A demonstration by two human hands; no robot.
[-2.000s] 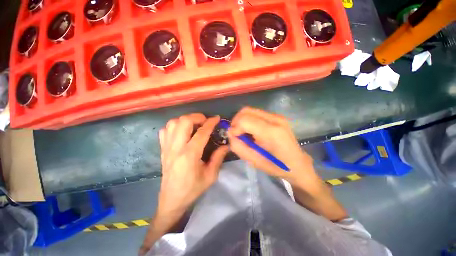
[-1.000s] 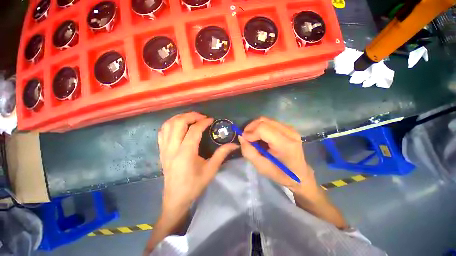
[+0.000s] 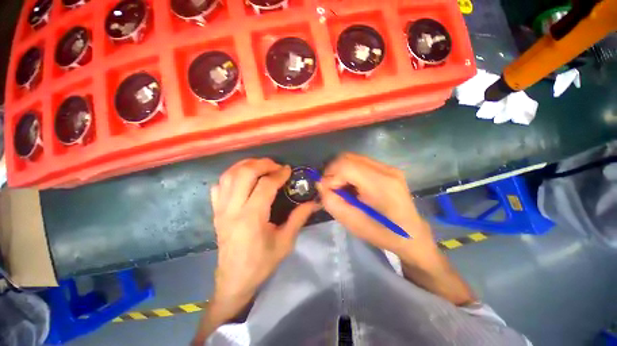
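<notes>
A small round electronic assembly (image 3: 301, 186), a dark cup with a shiny rim and a silver-white patch inside, is at the near edge of the bench. My left hand (image 3: 252, 209) grips it from the left between thumb and fingers. My right hand (image 3: 372, 199) is bare and holds a slim blue stick (image 3: 373, 215) like a pen. The stick's upper end is at the right rim of the cup; its exact contact is hidden by the fingertips. The red-orange foam tray (image 3: 257, 125) behind holds rows of similar round units.
The dark green bench mat (image 3: 135, 223) runs across. An orange tool (image 3: 541, 59) with a dark end rests over crumpled white tissue (image 3: 515, 108) at right. Blue stools (image 3: 504, 206) stand beyond the near edge, above yellow-black floor tape (image 3: 463, 240). Brown cardboard (image 3: 27, 236) is at left.
The blue stick's tip has moved from over the middle of the cup to its right rim. The left hand keeps its hold on the assembly. The view has shifted slightly.
</notes>
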